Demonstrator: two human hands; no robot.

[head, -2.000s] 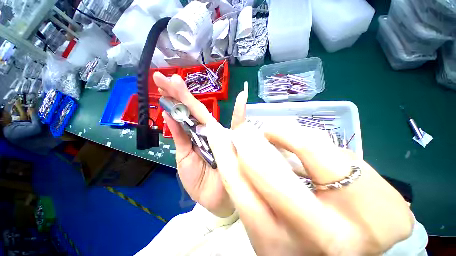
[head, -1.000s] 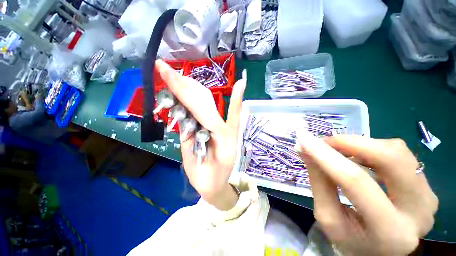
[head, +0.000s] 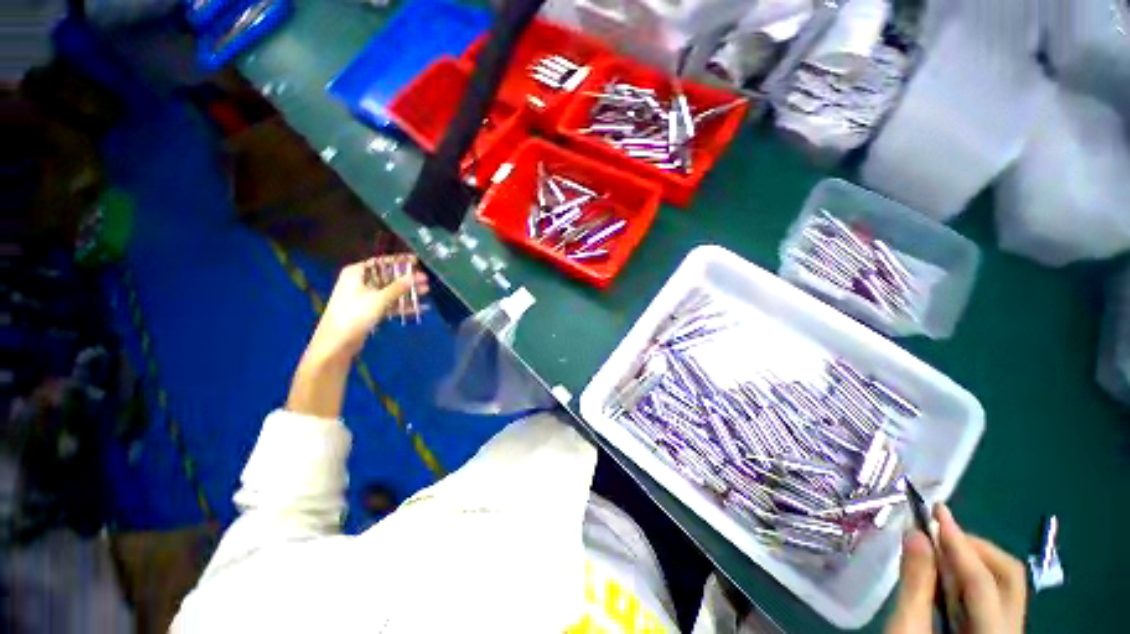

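Observation:
A white tray (head: 969,434) heaped with silver tubes (head: 756,427) stands in front of me. My left hand (head: 366,291) is out beyond the bench edge at the left, closed around several metal tubes; its fingers are small and blurred. My right hand (head: 960,576) is at the tray's lower right corner, partly cut off by the lower edge. It holds a dark, slim tool (head: 923,510), probably tweezers, with its tip over the tubes. A single tagged part (head: 1050,545) lies on the bench right of the hand.
A clear plastic box (head: 954,266) with more tubes stands behind the tray. Red bins (head: 644,235) with metal parts and a blue bin (head: 390,56) are at upper left. A black flexible arm (head: 471,124) crosses them. A clear bag (head: 477,365) hangs at the bench edge.
My left hand has moved away left, past the bench edge, with the tubes. My right hand has moved down to the tray corner and now shows a dark tool. The view has turned.

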